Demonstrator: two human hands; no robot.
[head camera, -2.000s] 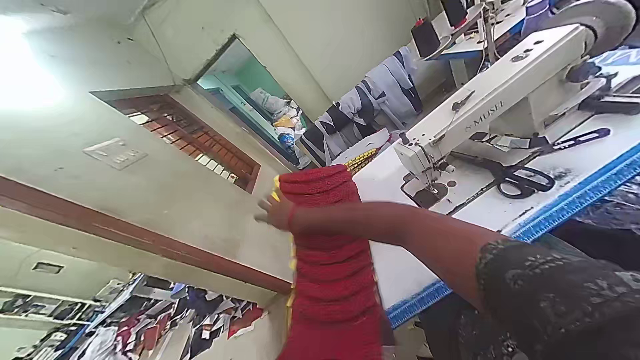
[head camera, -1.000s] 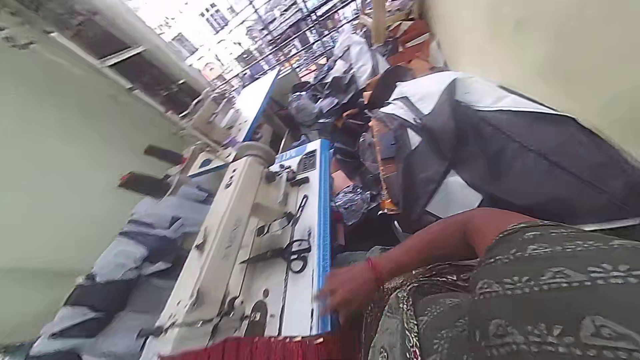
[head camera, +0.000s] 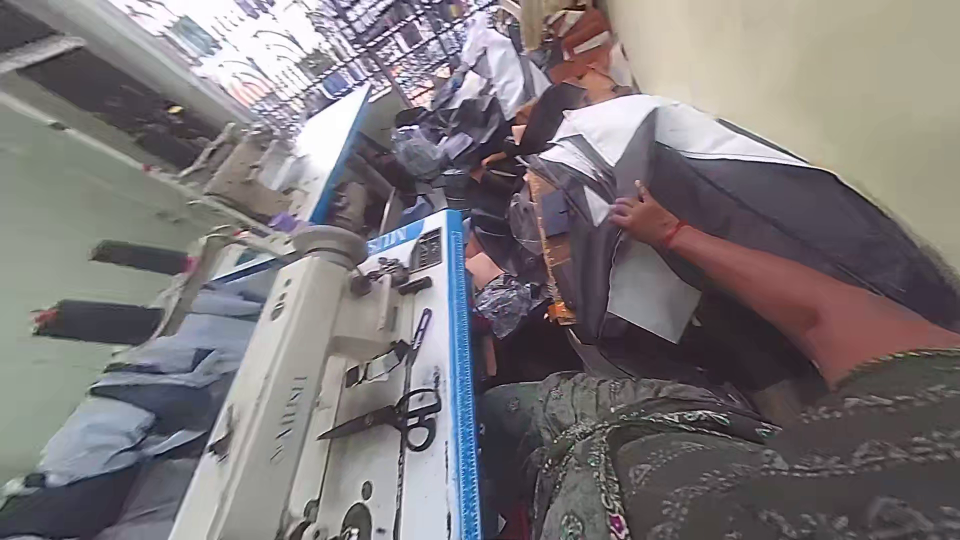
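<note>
My right hand (head camera: 641, 216), with a red thread at the wrist, reaches in from the right and has its fingers curled on the edge of a dark grey cloth piece (head camera: 592, 270) in a heap of grey and white fabric (head camera: 742, 187). Its thumb points up. My left hand is out of view. To the left stands a white industrial sewing machine (head camera: 270, 405) on a table with a blue edge (head camera: 463, 375). Black-handled scissors (head camera: 405, 421) lie on that table, near thread snips (head camera: 416, 337).
Dark thread cones (head camera: 105, 321) stand at the left above stacked grey cloth (head camera: 112, 427). Crumpled plastic (head camera: 506, 300) and scraps lie between the table and the heap. A second table (head camera: 330, 142) is farther back, and a pale wall (head camera: 787, 75) bounds the right.
The view has swung far round from the red fabric, which my hand touched two seconds ago. Since one second ago my right hand has moved from beside the table's blue edge to the grey fabric heap.
</note>
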